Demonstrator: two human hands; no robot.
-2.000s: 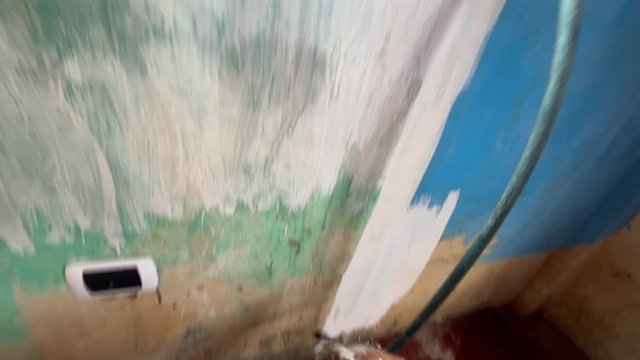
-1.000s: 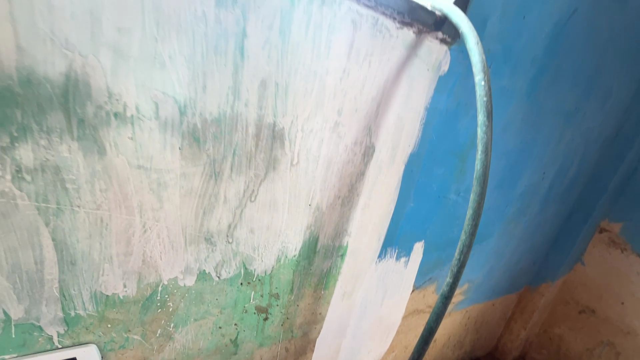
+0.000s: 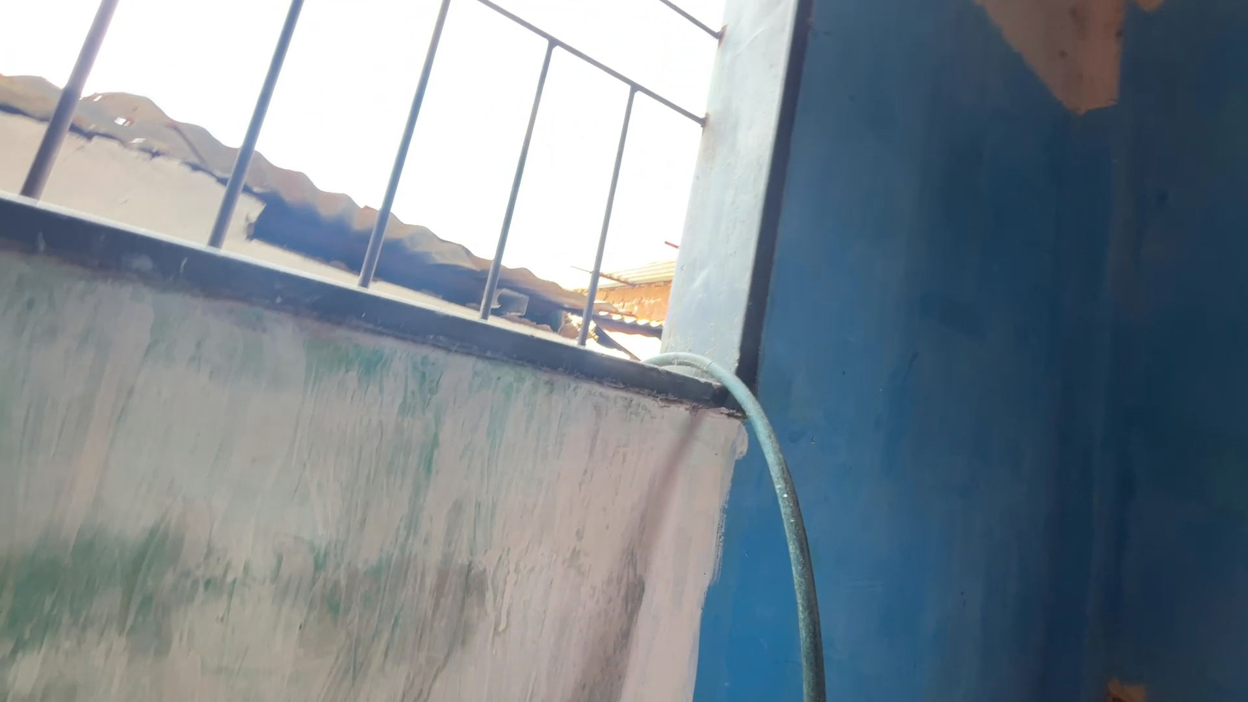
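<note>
Neither my left hand nor my right hand shows in the head view. A wall under a window carries streaky whitish paint (image 3: 390, 507) over green patches. Its right edge meets a blue painted wall (image 3: 936, 390). A greenish hose (image 3: 795, 517) comes over the right end of the window sill and hangs down in front of the blue wall, out of the bottom of the view.
Above the dark window sill (image 3: 341, 312) stand several thin metal bars (image 3: 405, 146). A pale window jamb (image 3: 731, 195) rises at the right. Outside is a corrugated roof (image 3: 292, 185). Bare plaster (image 3: 1068, 49) shows high on the blue wall.
The view has swung up from the lower wall to the window. A bit of a hand at the bottom edge two seconds ago is out of view now.
</note>
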